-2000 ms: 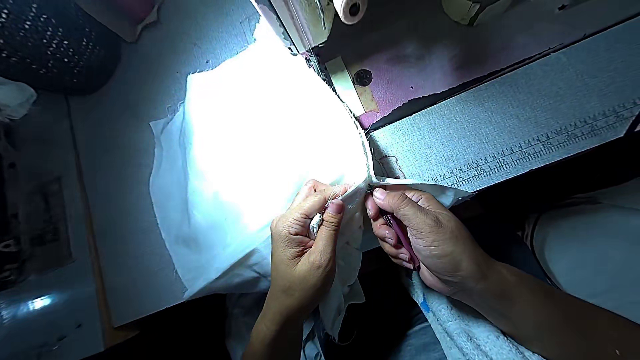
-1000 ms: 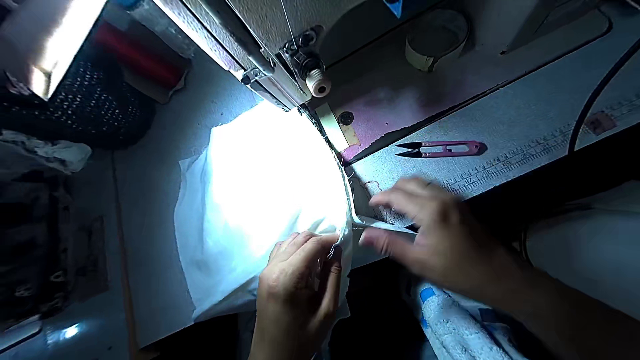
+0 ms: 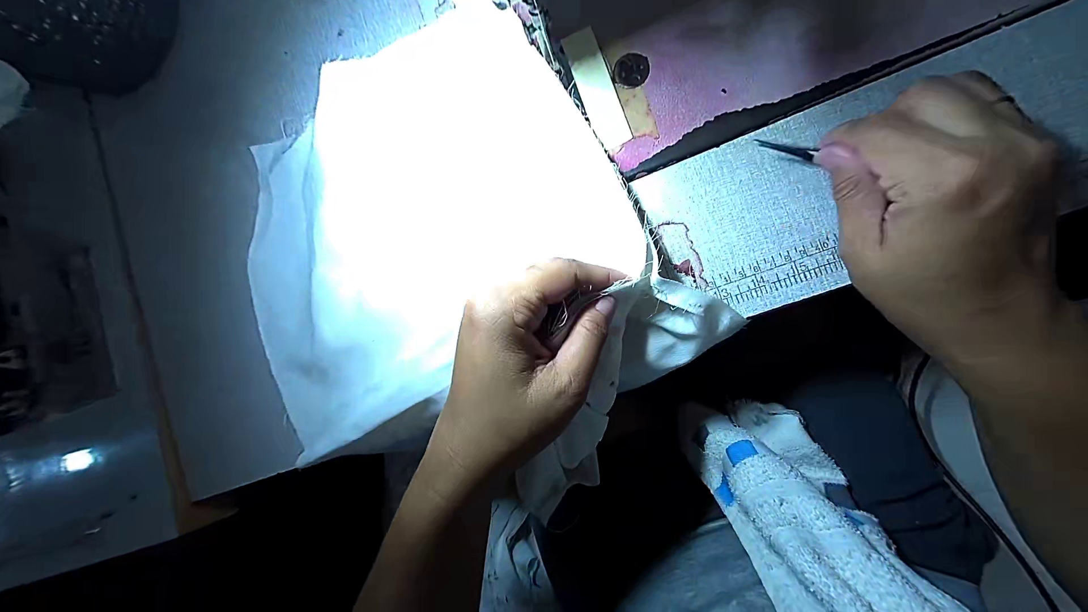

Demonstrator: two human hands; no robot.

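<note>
White fabric (image 3: 442, 204), glaringly lit, lies over the grey sewing table, its right edge frayed with loose threads. Near that edge my left hand (image 3: 544, 348) pinches the cloth between thumb and forefinger, while folds hang below it over the table's front edge. Over the ruler strip at the right, my right hand (image 3: 943, 170) is closed around thread snips (image 3: 786, 150); only their dark pointed tips show, aimed left, and the rest is hidden in the fist.
A printed ruler scale (image 3: 782, 272) runs along the table's front. Beyond lies the pink-stained machine bed (image 3: 705, 85) with a dark round screw. A dark basket (image 3: 85, 38) stands at the upper left. A white towel with blue patches (image 3: 782, 501) lies across the lap.
The snips lay on the table one second ago and are now in my right hand, which has moved right, away from the cloth. My left hand keeps its pinch. The view has shifted.
</note>
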